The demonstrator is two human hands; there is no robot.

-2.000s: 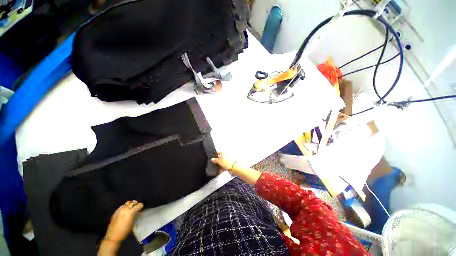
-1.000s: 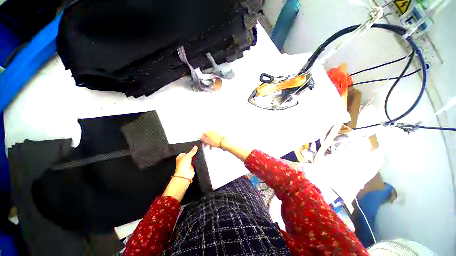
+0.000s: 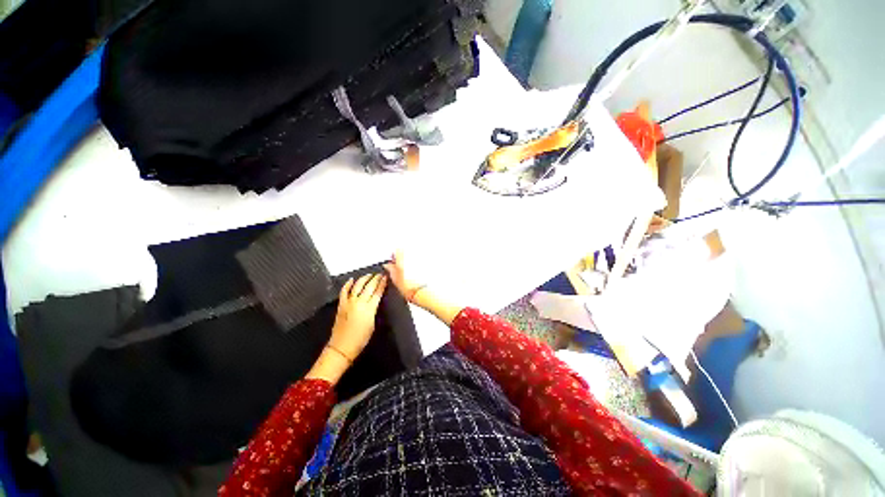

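A black garment panel (image 3: 223, 379) lies on the white table, with a narrow dark grey strip (image 3: 184, 318) along it and a textured grey flap (image 3: 286, 272) folded over its upper part. My left hand (image 3: 359, 309) lies on the panel near its right end, fingers together and pressing on the cloth. My right hand (image 3: 401, 278) pinches the corner of the panel's end edge, its fingertips beside my left fingertips. A greyer band (image 3: 400, 325) runs down that end. The iron (image 3: 532, 160) with an orange handle rests at the table's far right.
A thick black stack of cut pieces (image 3: 281, 87) fills the far side, with crumpled grey strips (image 3: 383, 146) beside it. Charcoal pieces (image 3: 73, 340) lie at the left corner. A dark hose (image 3: 631, 49) loops at right above cartons (image 3: 670, 180). A white fan (image 3: 801, 456) stands lower right.
Since two seconds ago the grey flap has been folded over the panel and both hands have come together at its upper right corner. Since one second ago my left fingers have flattened onto the cloth.
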